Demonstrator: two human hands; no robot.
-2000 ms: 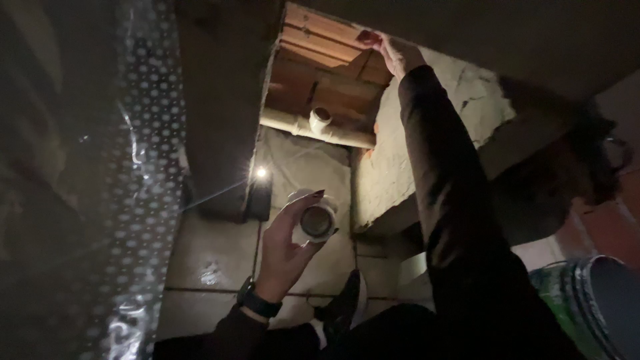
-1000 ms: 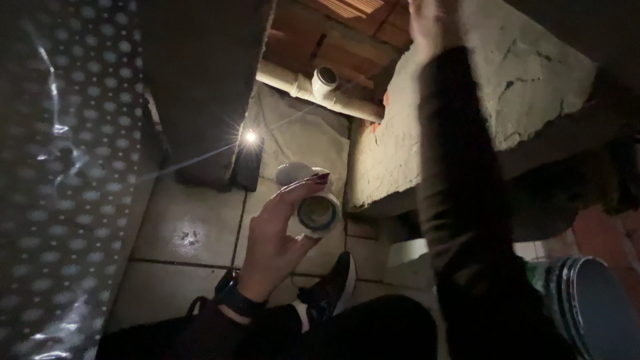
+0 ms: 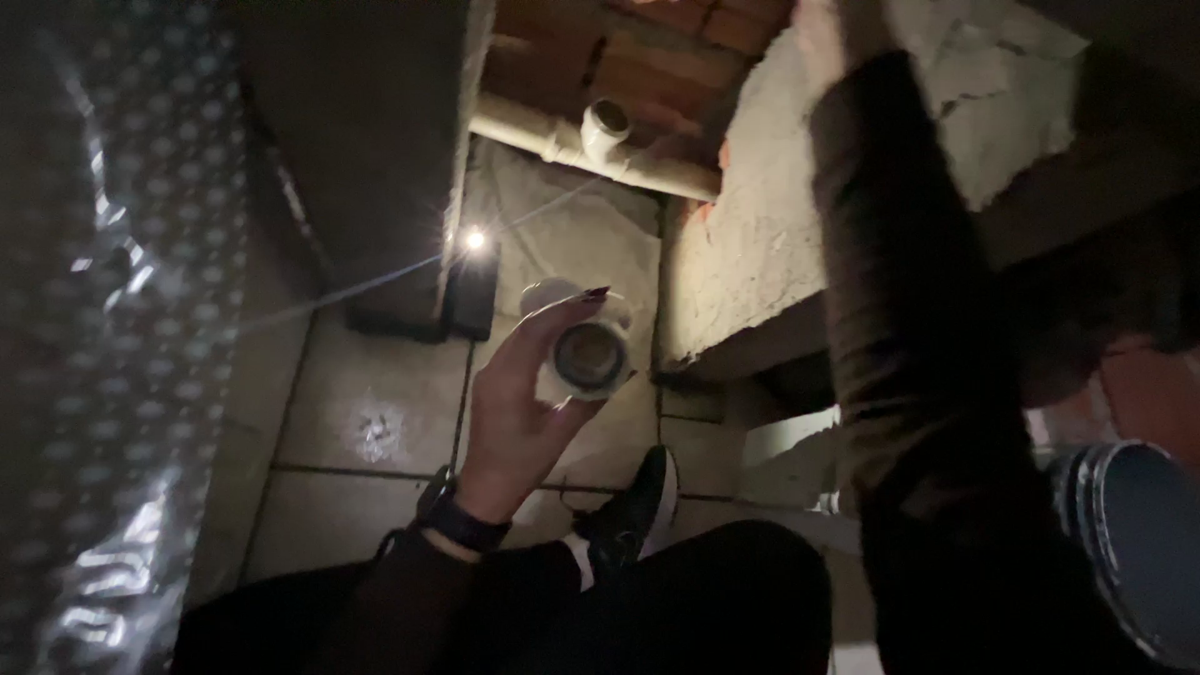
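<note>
My left hand, with a dark watch on the wrist, grips a pale round pipe fitting whose open end faces me. Above it, a cream plastic pipe with an upright open branch runs across the recess, in front of the brickwork. My right hand is raised at the top edge beside the rough plaster wall. It is blurred and cut off by the frame, so its fingers and anything in them are hidden.
A small bright light shines from a dark upright device by the panel edge. Dotted plastic sheeting hangs at left. Pale floor tiles lie below, with my dark shoe on them. An open bucket stands at lower right.
My right hand has moved from the recess's top opening to the top edge of the frame, beside the plaster wall. My left hand keeps its grip on the fitting. The view has shifted.
</note>
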